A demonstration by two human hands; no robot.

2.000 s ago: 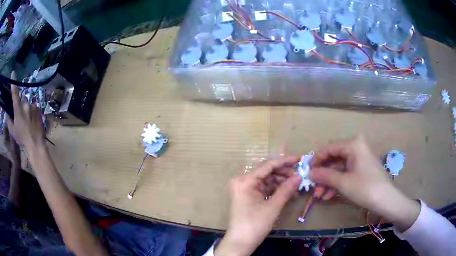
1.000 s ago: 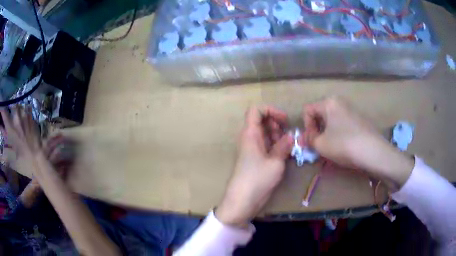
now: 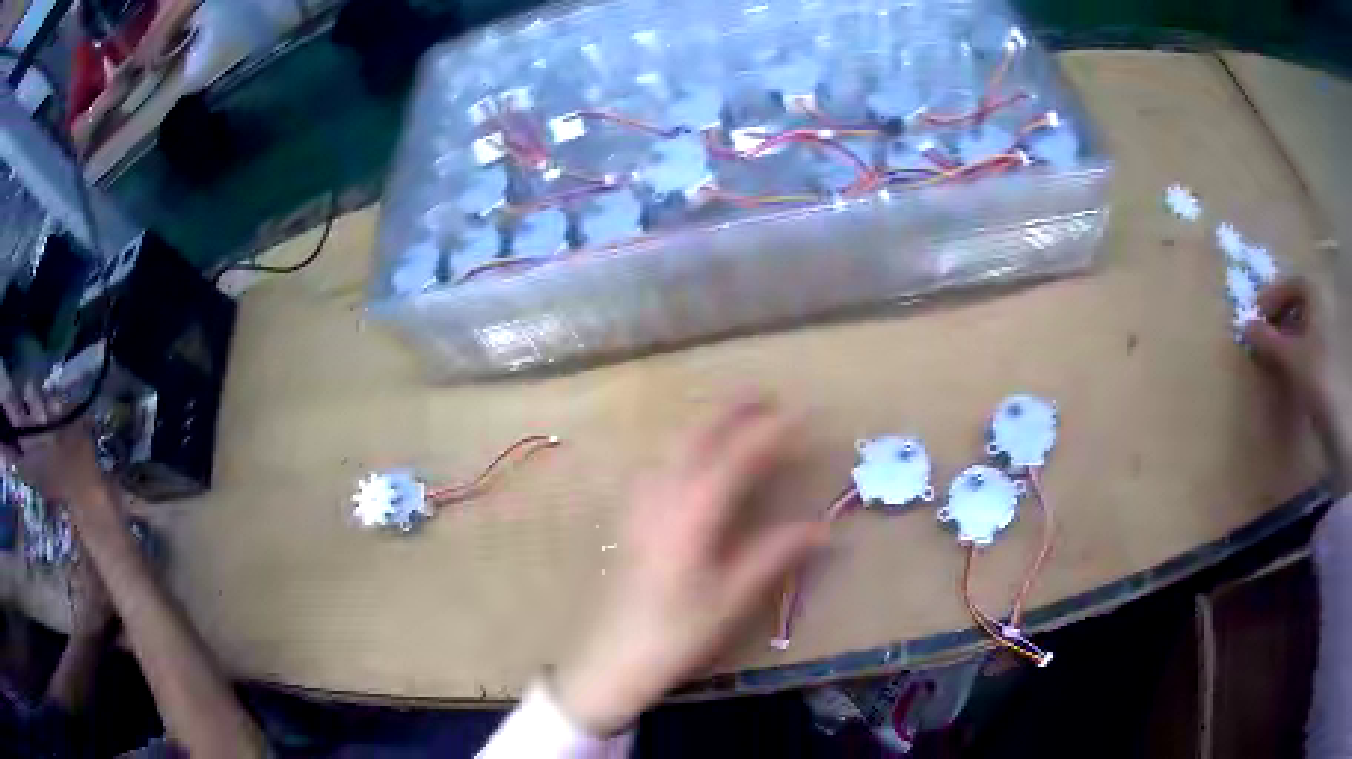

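My left hand [image 3: 675, 556] is blurred, fingers apart and empty, over the cardboard. My right hand [image 3: 1293, 349], partly cut off by the right edge, has its fingertips at the lowest of several white toothed wheels [image 3: 1229, 237]; whether it grips one is unclear. A motor with gear fitted [image 3: 398, 500] lies at left, its leads pointing right. Three bare grey motors lie between my hands: one nearest my left hand [image 3: 893, 470], one in the middle [image 3: 982, 504] and one at upper right [image 3: 1023, 430], leads trailing towards the front edge.
A large clear plastic tray stack [image 3: 771, 297] holding motors and red-orange leads stands at the back. A black box device [image 3: 163, 356] with a cable stands at left beside another person's arms [image 3: 134, 593]. The cardboard [image 3: 489, 593] ends at a curved front edge.
My hands have separated from the geared piece between them; my right hand moved to the wheels at right. The geared motor at left now has its leads pointing right instead of down. The view shifted.
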